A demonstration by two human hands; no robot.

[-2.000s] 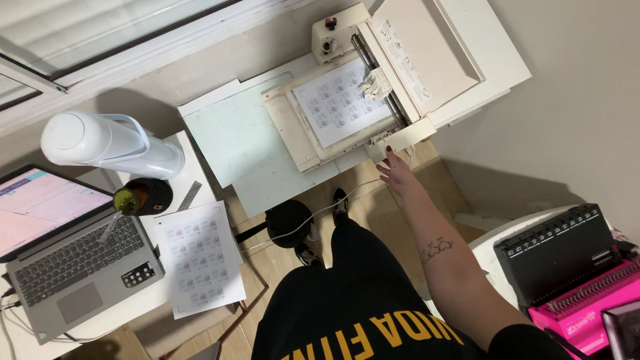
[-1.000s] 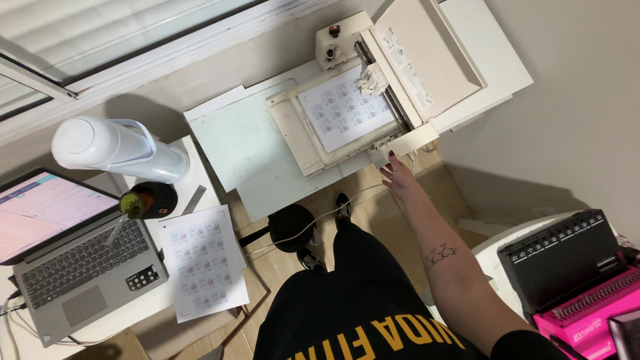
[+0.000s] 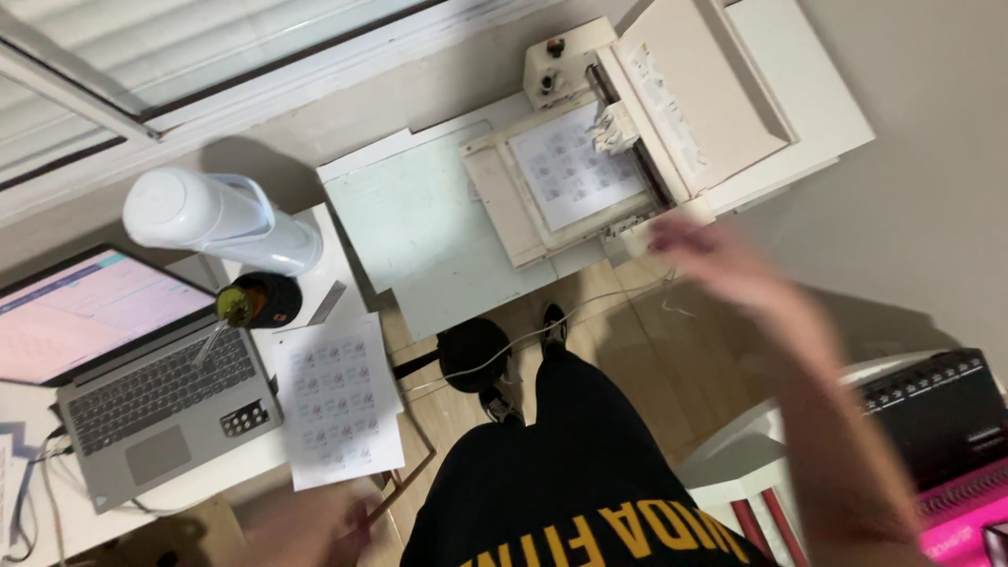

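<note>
My right hand [image 3: 701, 248], blurred by motion, is beside the near corner of a beige plotter-type cutting machine [image 3: 504, 209] with its lid [image 3: 709, 87] raised. Whether the fingers touch the machine cannot be told. A printed sheet [image 3: 563, 193] lies on the machine's bed, under the white carriage [image 3: 616, 130]. My left hand [image 3: 350, 531], also badly blurred, is low in the view, below another printed sheet [image 3: 339, 402] that rests at the edge of the desk. No object shows clearly in either hand.
A laptop [image 3: 157, 425], a pale blue thermos jug [image 3: 228, 224], a mate gourd with a metal straw [image 3: 252, 299] and a metal ruler [image 3: 329, 302] stand or lie on the left desk. A cable [image 3: 543, 331] crosses above the floor. Black and pink binding machines [image 3: 937, 417] sit at the right.
My left hand has come into view at the bottom left. My right hand, fairly still beside the machine before, is now blurred by motion. The sheet on the machine's bed has stayed put.
</note>
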